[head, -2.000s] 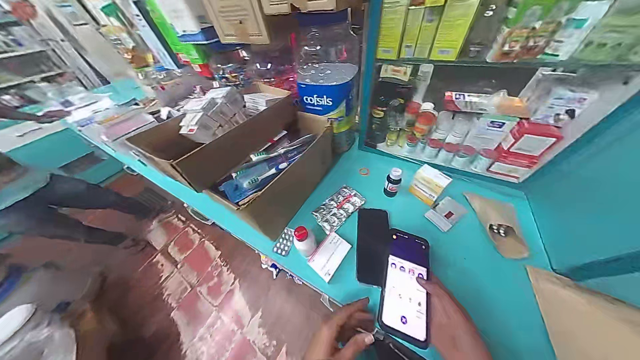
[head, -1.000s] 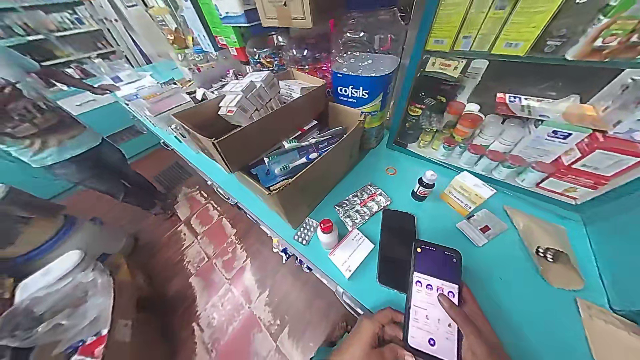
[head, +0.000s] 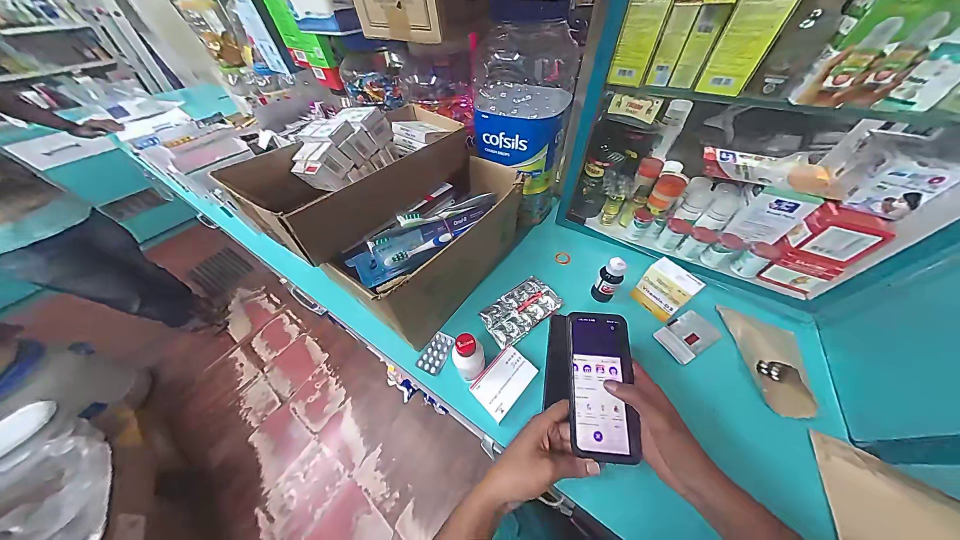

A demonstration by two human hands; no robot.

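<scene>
A lit smartphone (head: 602,390) is held upright above the teal counter. My left hand (head: 536,457) grips its lower left edge, fingers partly behind it. On its right side is my right hand (head: 656,420), with the thumb over the screen. Behind the phone, a dark phone or flat case (head: 556,360) is partly hidden. To the left lie a white medicine box (head: 504,384), a white bottle with a red cap (head: 469,358) and a tablet blister pack (head: 435,353). Silver blister strips (head: 520,310) and a small dark bottle (head: 608,280) lie beyond.
Cardboard boxes hold toothbrushes (head: 427,240) and small cartons (head: 345,146). A large Cofsils jar (head: 521,127) stands behind them. Right are a yellow-white carton (head: 666,288), brown paper envelopes (head: 772,367) and a glass-fronted cabinet (head: 720,97). Another person (head: 67,232) stands far left.
My left hand, fingers spread below the phone two seconds ago, now grips its lower left side. The lit phone now overlaps the dark one more. The right thumb has moved over the screen.
</scene>
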